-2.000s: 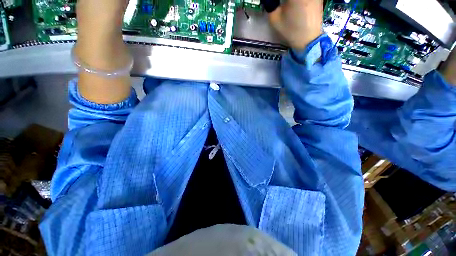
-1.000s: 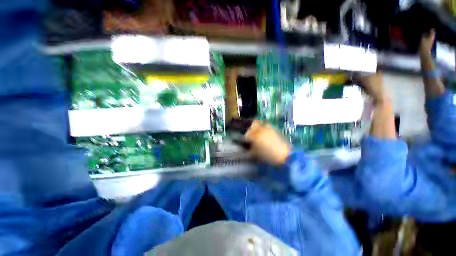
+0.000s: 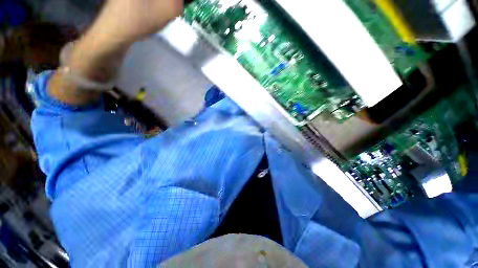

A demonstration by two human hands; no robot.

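A green circuit board (image 3: 267,68) lies slanted across the upper middle, with a long white-silver heatsink bar (image 3: 348,49) along it. Small blue components (image 3: 299,108) stand near its near edge. My left hand (image 3: 154,13) is at the top, left of the board, blurred and cut off by the top edge; its fingers and anything in them cannot be seen. A pale bangle is on that wrist. My right hand is not in view.
A silver conveyor rail (image 3: 246,94) with a dark chain (image 3: 319,144) runs diagonally under the board edges. A second board (image 3: 380,170) lies at the right. A yellow strip (image 3: 395,21) shows upper right. Blue fabric (image 3: 435,230) fills the lower right.
The view has swung and tilted, so boards and rail now run diagonally down to the right. My left hand has come into view at the top; my right hand has gone out of view.
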